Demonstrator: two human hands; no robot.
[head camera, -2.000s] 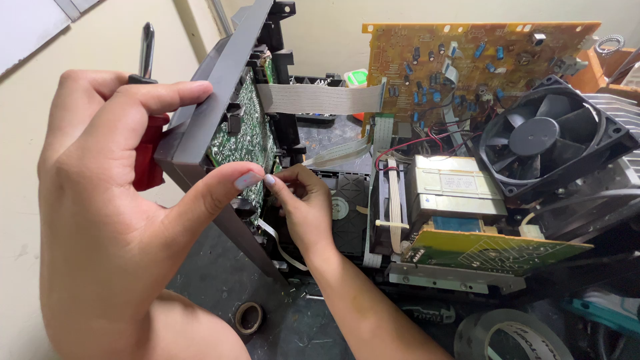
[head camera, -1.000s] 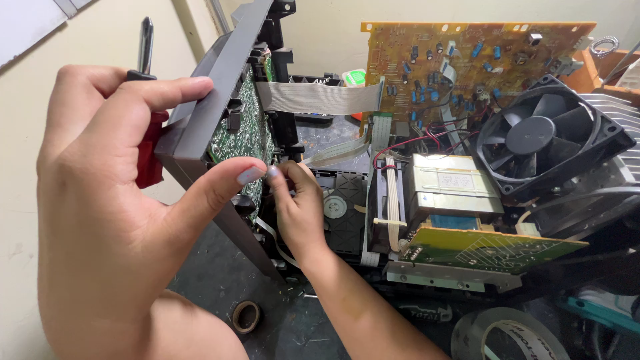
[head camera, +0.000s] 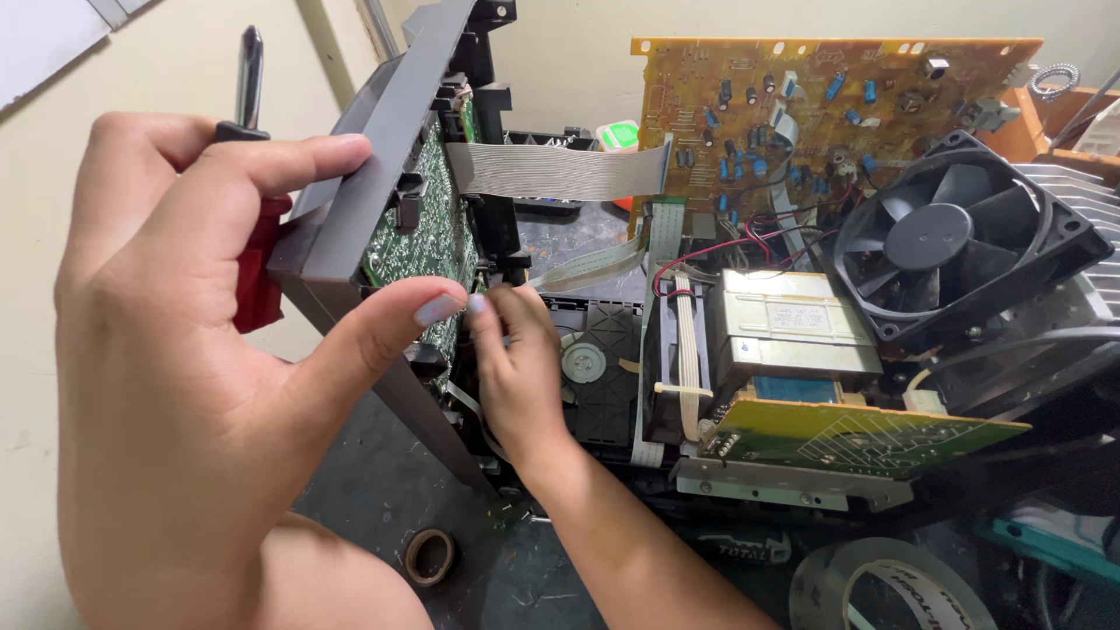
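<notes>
My left hand (head camera: 201, 297) grips the edge of a grey plastic front panel (head camera: 385, 157); a screwdriver with a metal shaft (head camera: 251, 79) and red handle (head camera: 262, 271) is held along with it. A green circuit board (head camera: 424, 210) is mounted on the panel's inner side, close to my left thumb. My right hand (head camera: 516, 359) has its fingers curled together beside that board's lower inner edge, near a white flat cable (head camera: 586, 267). What its fingertips touch is hidden. A wide grey ribbon cable (head camera: 560, 171) joins the panel side to an upright tan circuit board (head camera: 744, 131).
A transformer (head camera: 792, 324), a black fan (head camera: 936, 236) and a green-yellow board (head camera: 857, 433) fill the right side. A disc mechanism (head camera: 604, 367) lies beyond my right hand. Near the front are a brown tape roll (head camera: 429, 557) and a clear tape roll (head camera: 892, 586).
My right hand's fingers have shifted and curled more beside the board. My left hand keeps its hold on the panel and screwdriver.
</notes>
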